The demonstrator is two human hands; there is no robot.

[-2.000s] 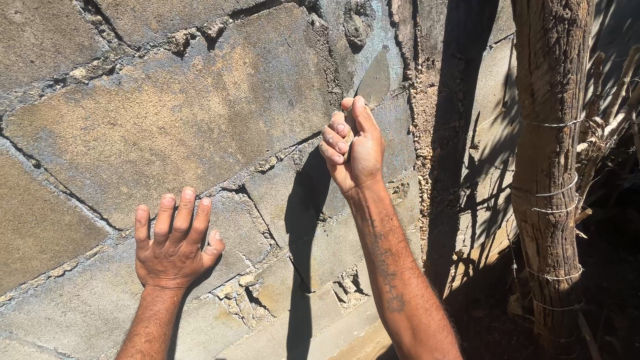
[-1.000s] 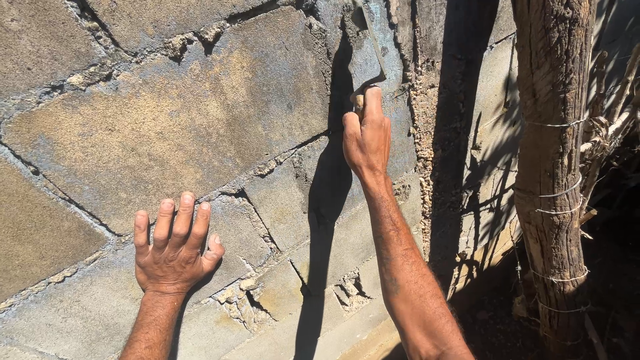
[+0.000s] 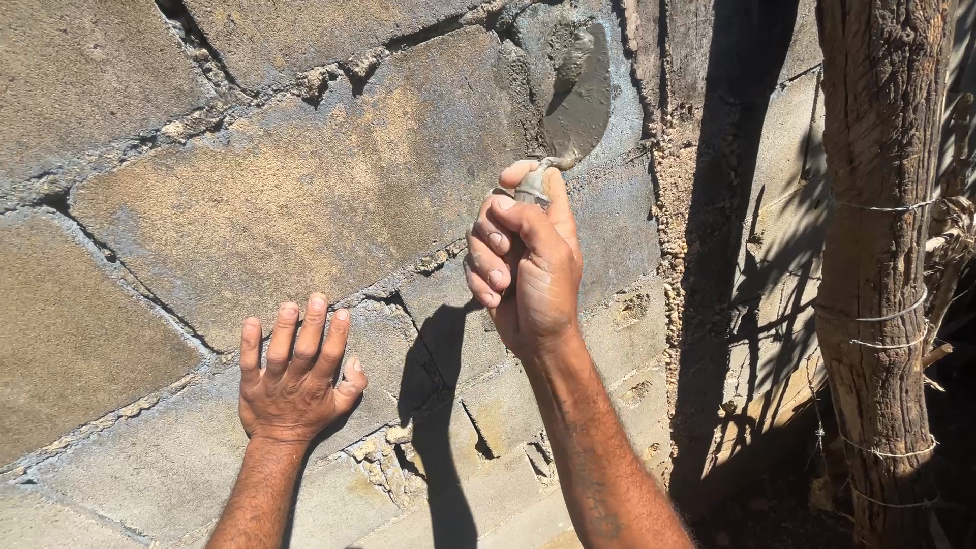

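My left hand (image 3: 293,374) rests with its fingers apart on the concrete block wall (image 3: 305,206), at lower left. Closed around the handle of a masonry trowel (image 3: 583,114) is my right hand (image 3: 530,259), right of centre, palm side in view. The blade, coated with wet grey mortar, points up and lies at or close to the wall; exact contact cannot be told. A lump of mortar (image 3: 573,61) shows at the blade's upper left edge. Rough mortar joints run between the blocks.
A weathered wooden post (image 3: 877,252) wrapped with wire stands at the right. Behind it are dry branches (image 3: 949,244). A rough vertical concrete strip (image 3: 675,198) borders the blocks, with dark shadow beside it. Broken hollows (image 3: 393,465) mark the lower blocks.
My right hand has turned since one second ago, so its palm side and the trowel's blade now show more fully. My left hand has stayed in place on the wall.
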